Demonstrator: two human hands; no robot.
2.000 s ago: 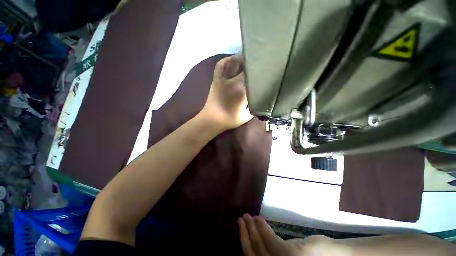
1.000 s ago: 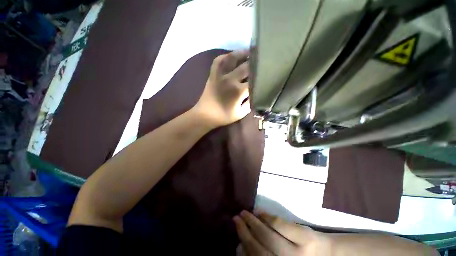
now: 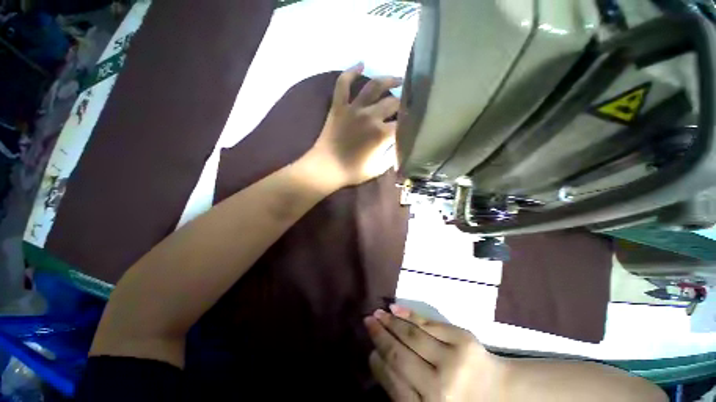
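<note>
A large dark brown garment panel (image 3: 322, 251) with a curved upper edge lies under the machine head, its right edge running down from the presser foot and needle area (image 3: 406, 192). My left hand (image 3: 357, 129) lies on its upper part, fingers spread, fingertips partly against or behind the machine head. My right hand (image 3: 432, 353) is at the panel's lower right edge, fingers together on the cloth edge; the thumb is hidden. A small dark tip shows at its fingertips; I cannot tell what it is.
The machine head (image 3: 487, 94) covers the upper right. A long brown panel (image 3: 157, 141) lies on the left of the white table (image 3: 314, 35). A small brown piece (image 3: 553, 286) lies right of the needle. A blue basket (image 3: 39, 338) is at lower left.
The view has shifted slightly, so the table's things sit further left. My left fingers have spread more. My right hand is slightly higher at the panel edge, and a small dark tip now shows there.
</note>
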